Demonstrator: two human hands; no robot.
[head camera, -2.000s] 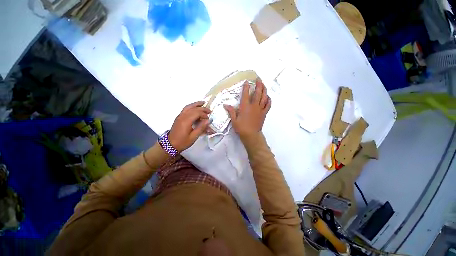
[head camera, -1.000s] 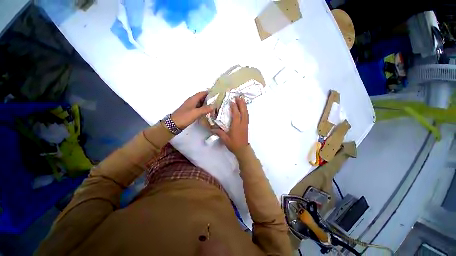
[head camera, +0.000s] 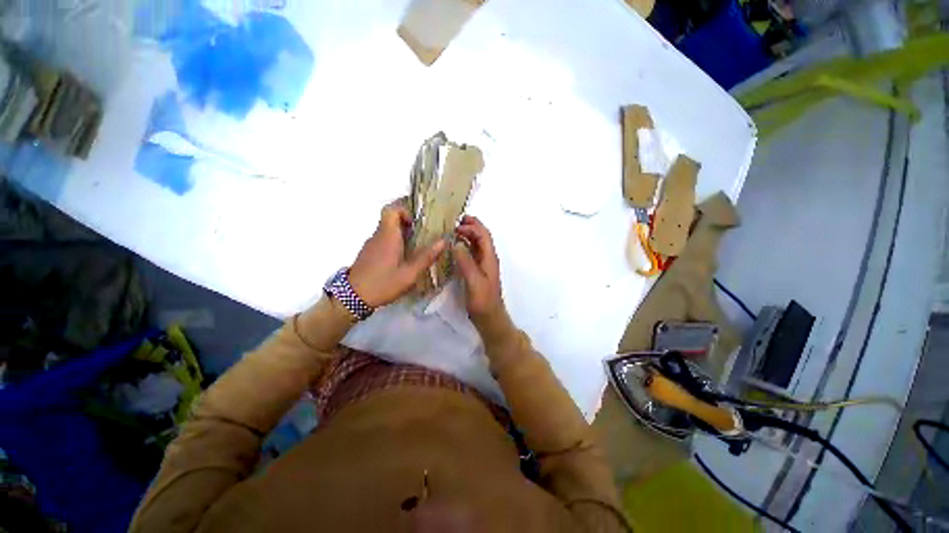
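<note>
A bundle of khaki cut pieces (head camera: 450, 185) with pale layers at its edges stands out from between my hands, near the table's front edge. My left hand (head camera: 387, 260) grips its lower left side, with the thumb across the khaki face. My right hand (head camera: 479, 269) is at its lower right side, fingers against the bundle. A white tie or paper end (head camera: 447, 304) hangs below the bundle. The lower end of the bundle is partly hidden by my fingers.
The iron (head camera: 666, 396) lies at the right beside a small metal plate (head camera: 687, 338). Two tan templates (head camera: 676, 205) and orange scissors (head camera: 647, 250) lie at the right. Blue film (head camera: 245, 62) is at the upper left, other cut stacks (head camera: 71, 117) at the far left.
The bundle was lying fanned with its white marked pieces up; now it is closed, turned to its khaki side and upright between my hands. The camera view has shifted.
</note>
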